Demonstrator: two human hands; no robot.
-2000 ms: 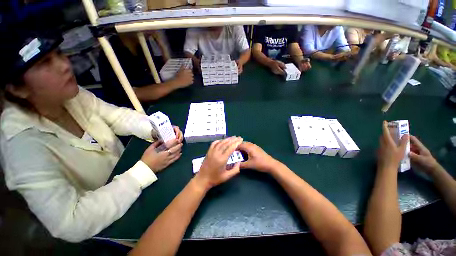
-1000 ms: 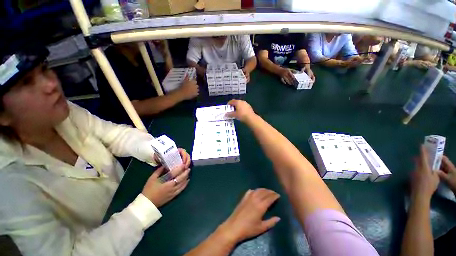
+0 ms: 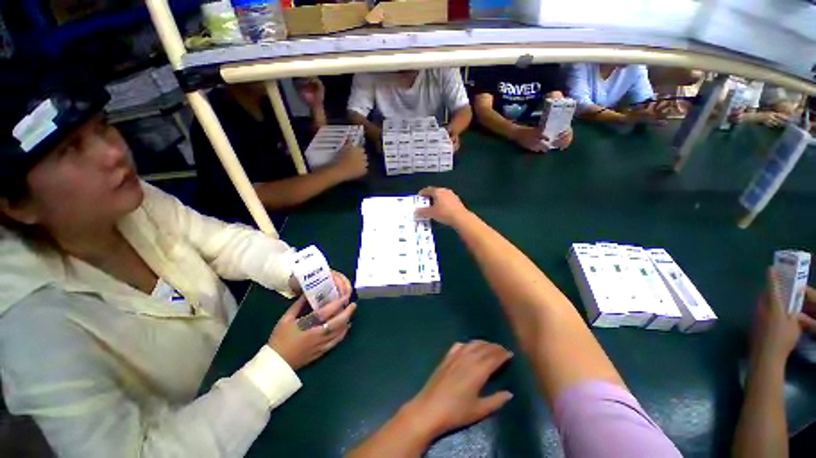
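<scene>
A block of white cartons (image 3: 398,255) lies flat side by side on the green bench, ahead of me and left of centre. My right hand (image 3: 441,207) reaches to its far right corner, with the fingers on the end of the farthest carton (image 3: 386,209), which lies in line against the others. My left hand (image 3: 467,380) rests low over the bench nearer to me, empty, with thumb and fingers apart.
A person in a cream shirt (image 3: 152,304) holds a carton (image 3: 315,279) at my left. Several cartons (image 3: 626,286) lie at the right, beside another worker's hands (image 3: 774,322). Workers sit opposite with stacked cartons (image 3: 417,150). A shelf rail (image 3: 376,67) crosses above.
My right hand has brought a carton from the near side to the block's far end, where it now sits flush. My left hand has come off the carton and lies lower.
</scene>
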